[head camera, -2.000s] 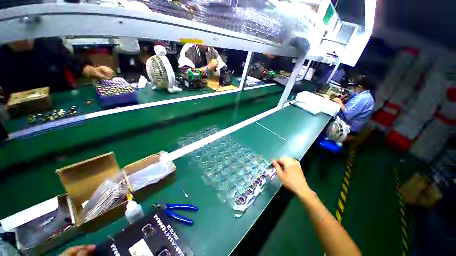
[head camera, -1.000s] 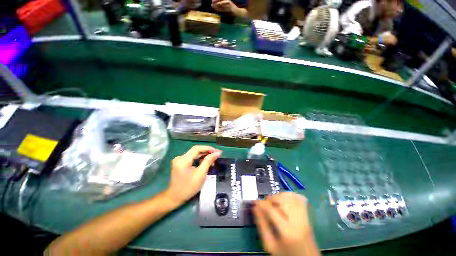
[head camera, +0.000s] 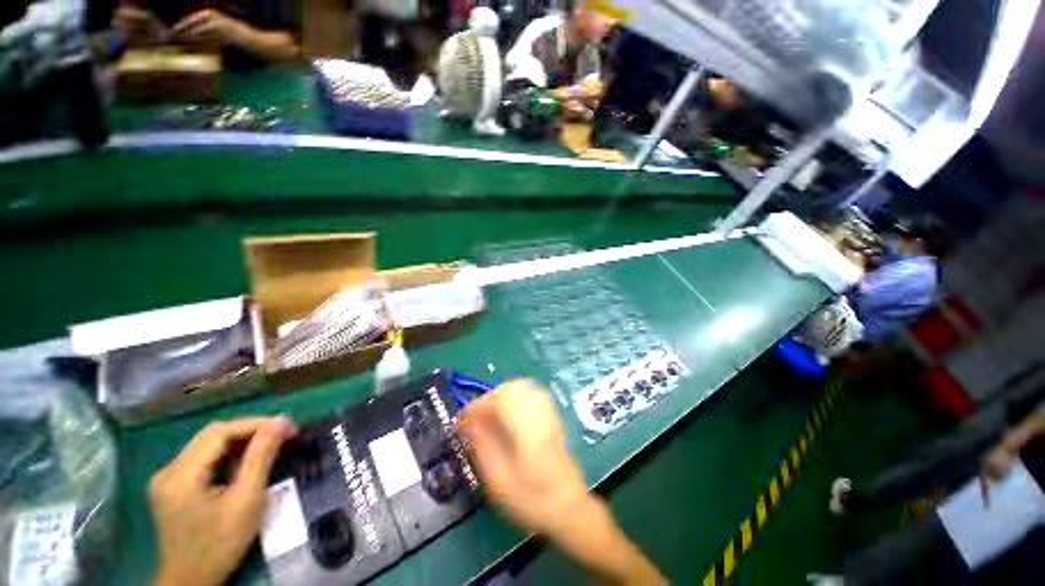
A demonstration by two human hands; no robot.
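Note:
Two flat black jigs with white printed text and white labels lie side by side in front of me, the left jig [head camera: 364, 504] and the right jig [head camera: 415, 481]. Round dark parts sit in their recesses. My left hand [head camera: 224, 492] is at the upper left edge of the left jig, fingers bent; I cannot tell if it holds anything. My right hand [head camera: 521, 452] is blurred over the right edge of the right jig, fingertips hidden or unclear. The clear blister tray [head camera: 596, 343] lies to the right, with dark round parts in its near row.
A white glue bottle [head camera: 392, 366] stands behind the jigs, beside partly covered blue-handled cutters [head camera: 468, 385]. Behind are a left carton [head camera: 172, 383], a middle carton [head camera: 309, 275] with thin sticks and a right carton [head camera: 441, 300]. A clear bag [head camera: 52, 458] lies left. People sit across the lane and at right.
The view has swung left and then back right. Two seconds ago my right hand was at the blister tray's near row; since one second ago it is at the right jig. My left hand stays by the left jig.

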